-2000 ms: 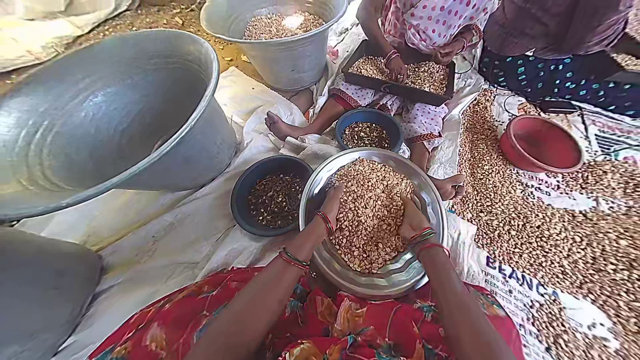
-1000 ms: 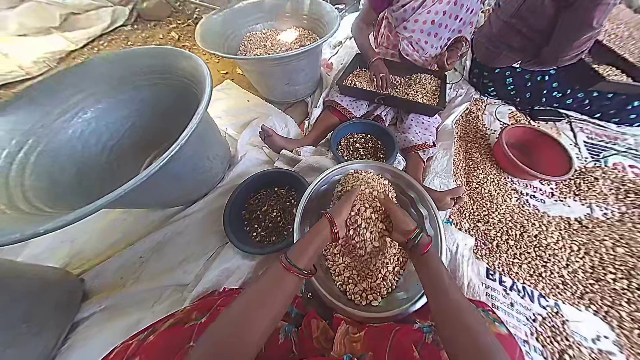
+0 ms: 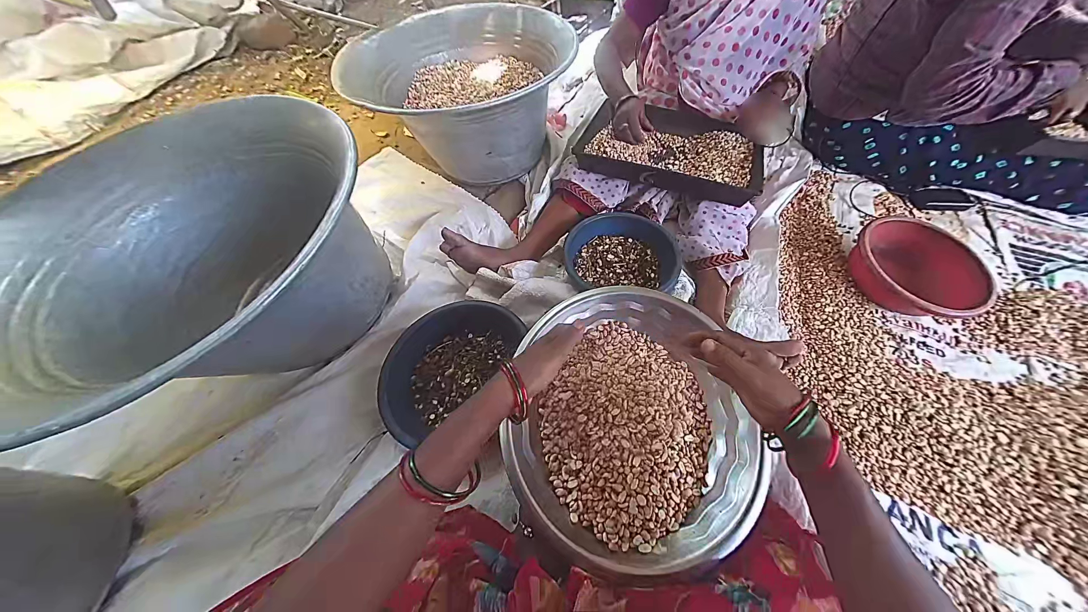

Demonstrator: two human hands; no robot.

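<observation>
A round steel basin (image 3: 738, 484) rests on my lap, heaped with pale brown shelled nuts or seeds (image 3: 625, 433). At its upper left rim, my left hand (image 3: 548, 357) lies beside the heap, its fingertips near the basin's inner side. My right hand (image 3: 752, 370) is over the upper right rim, fingers extended and pointing up and left, with nothing seen in it. Whether either palm presses on the metal cannot be told. Against the basin's left side stands a dark plastic bowl (image 3: 399, 387) with darker pieces in it.
A large metal tub (image 3: 340, 280) stands left, another (image 3: 518, 127) holds nuts behind. A person sits opposite, hands at a black tray (image 3: 663, 177), near a blue bowl (image 3: 671, 246). Another person sits at upper right. Nuts cover sacks at right around a red bowl (image 3: 922, 293).
Both hands were in the nuts one second ago; they have moved apart, out to the basin's rim. The nuts now lie in one long heap.
</observation>
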